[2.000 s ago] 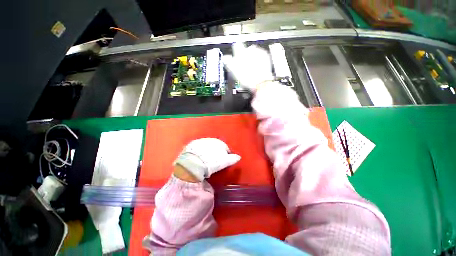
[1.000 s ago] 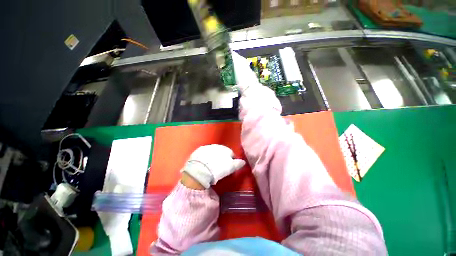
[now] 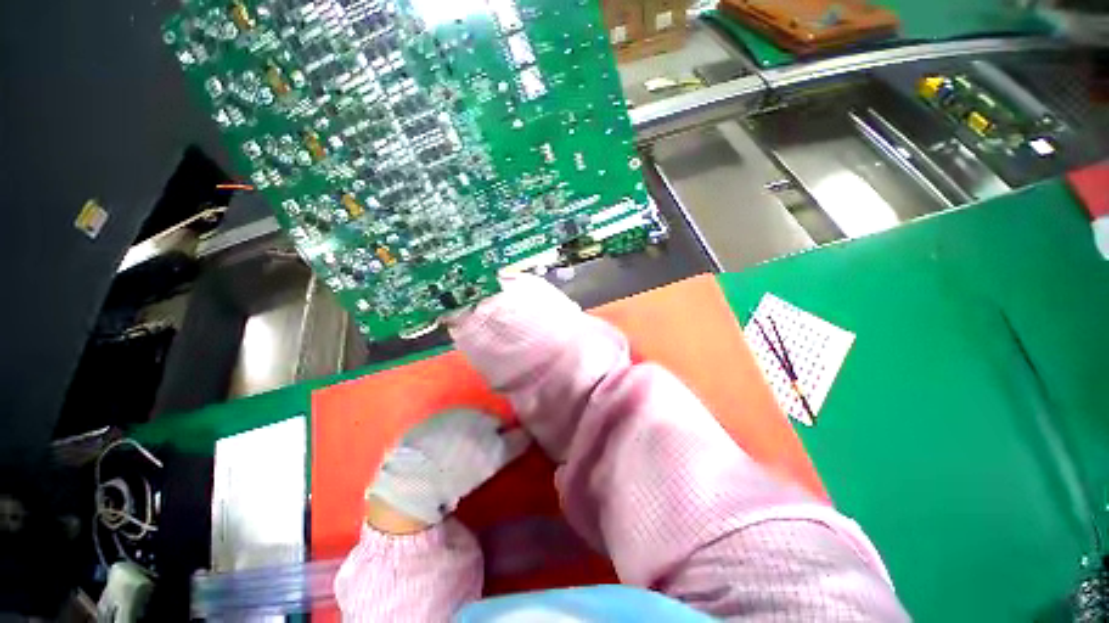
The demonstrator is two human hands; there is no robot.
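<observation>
A large green circuit board (image 3: 414, 146) is held up over the conveyor, its solder side with rows of silver joints facing me. My right hand (image 3: 493, 298) is at its lower edge, mostly hidden behind the board and the pink sleeve; it holds the board. My left hand (image 3: 444, 462), in a white glove, rests on the red mat (image 3: 681, 329) below the board and holds nothing that I can see. Its fingertips are close to the right sleeve. Clear plastic tubes (image 3: 268, 589) lie across the mat, partly under the left sleeve.
A dotted white sheet (image 3: 821, 353) with dark tweezers (image 3: 784, 365) lies on the green bench mat (image 3: 936, 450). A white paper (image 3: 259, 499) and a coiled cable (image 3: 116, 499) are at left. Another board (image 3: 991, 116) sits on the conveyor at right. Part of a second board (image 3: 608, 243) shows below the raised one.
My right hand has lifted a circuit board off the conveyor, and its solder side has turned towards me. My left hand has stayed on the red mat. The view has tilted.
</observation>
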